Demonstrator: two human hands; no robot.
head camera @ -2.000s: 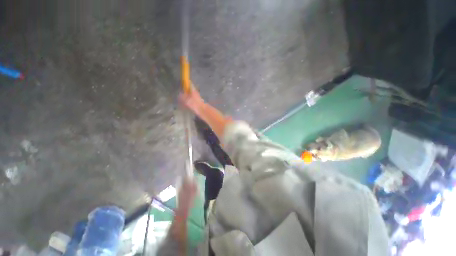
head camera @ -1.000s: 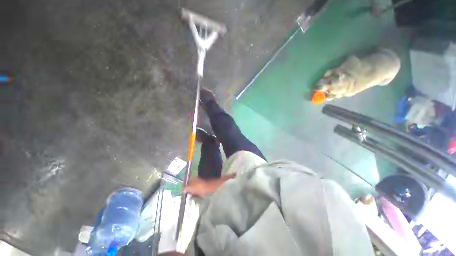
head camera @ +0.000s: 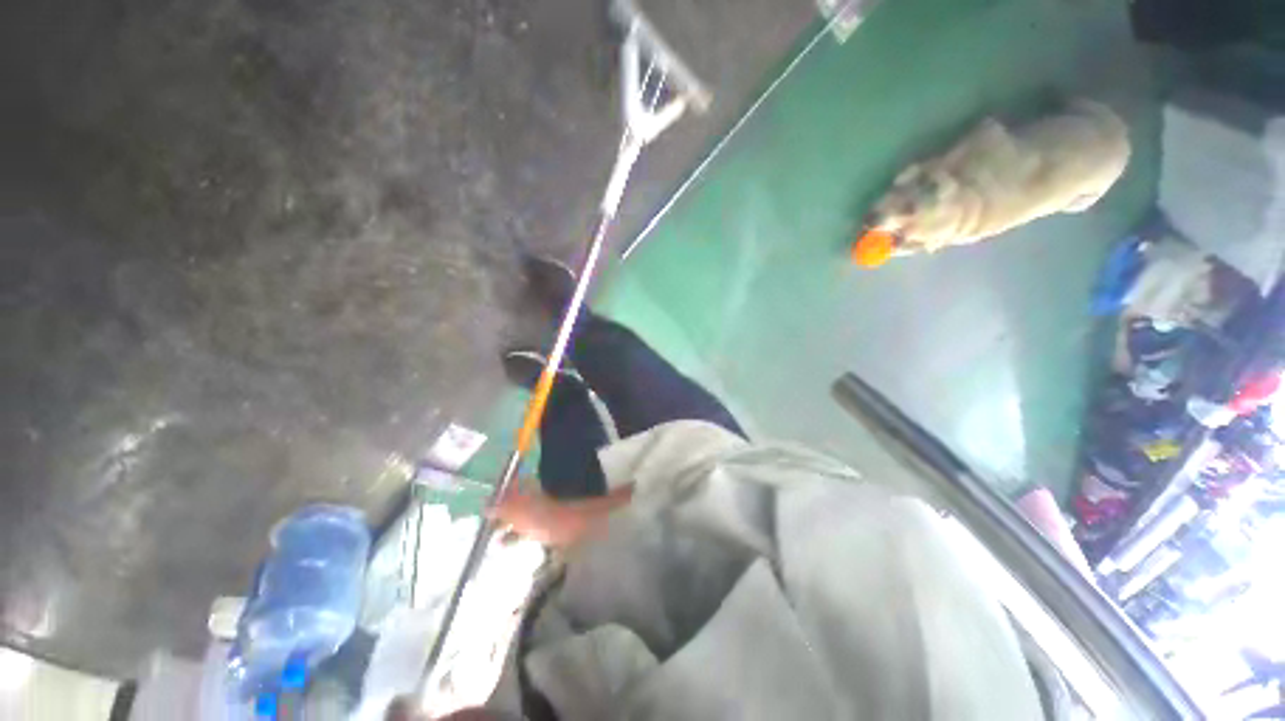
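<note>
The mop has a white Y-shaped head (head camera: 654,85) with a pale bar, near the top edge, over the dark floor beside the green floor. Its pole (head camera: 575,313) slants down and left past an orange band (head camera: 534,411). My right hand (head camera: 553,514) is closed around the pole just below the orange band. My left hand (head camera: 458,713) shows only as a sliver at the bottom edge, at the pole's lower end; most of it is cut off. I cannot tell whether the mop head touches the floor.
My feet and dark trouser legs (head camera: 627,380) are beside the pole. A blue water jug (head camera: 310,575) stands lower left. A pale animal (head camera: 1008,180) lies on the green floor (head camera: 789,233), an orange thing (head camera: 874,249) at its head. A metal bar (head camera: 986,514) crosses lower right, near piled goods (head camera: 1184,331).
The mop was raised out of view at the top, then came down into view; its head has since shifted right and up. My right hand has moved from above the orange band to below it.
</note>
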